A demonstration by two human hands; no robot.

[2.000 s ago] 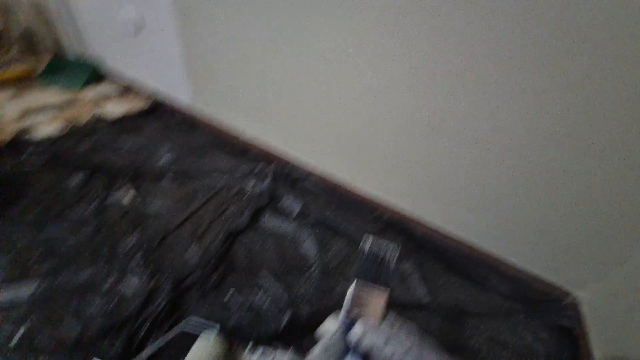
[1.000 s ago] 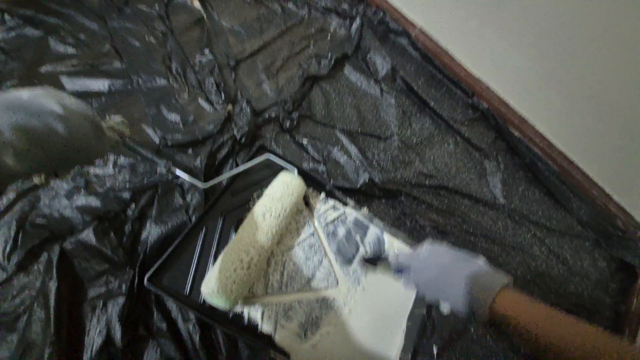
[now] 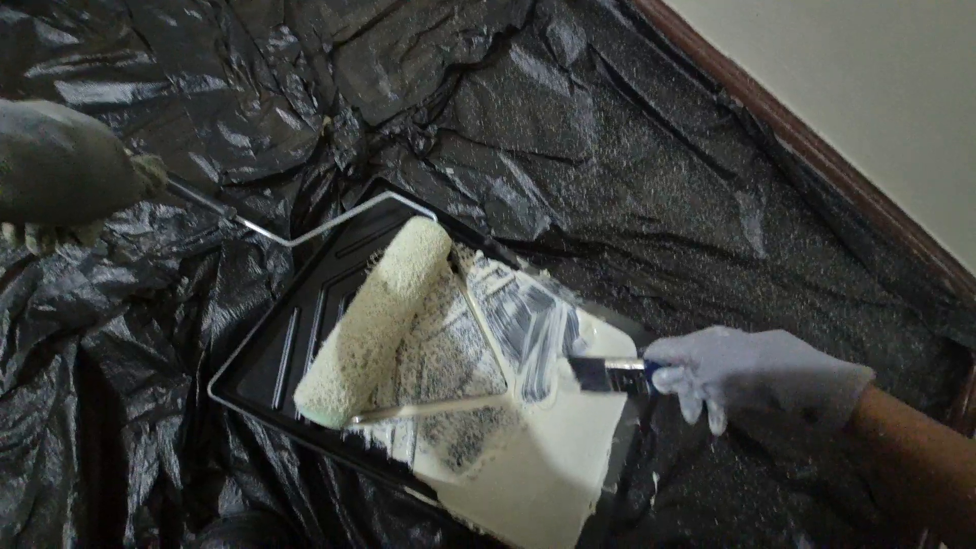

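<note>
My left hand (image 3: 72, 168), in a light glove, is closed on the handle of a paint roller at the left edge. The roller's cream-coated sleeve (image 3: 381, 320) lies across the ribbed part of a black paint tray (image 3: 274, 343), its wire frame (image 3: 335, 221) reaching over the tray's rim. White-gloved, my right hand (image 3: 732, 374) grips a paintbrush (image 3: 610, 374) at the tray's right side. The dark bristles touch or hang just over the cream paint (image 3: 526, 465) in the tray. Brush-like streaks mark the paint beside them.
Wrinkled black plastic sheeting (image 3: 473, 137) lies under and around the tray. Along the upper right runs a brown wooden baseboard (image 3: 823, 160) at the foot of a pale wall (image 3: 877, 84). Paint specks dot the sheeting.
The view has swung down from the wall to the tray. Since one second ago, the brush has become plainly visible in my right hand, while the roller stays at about the same place on the tray.
</note>
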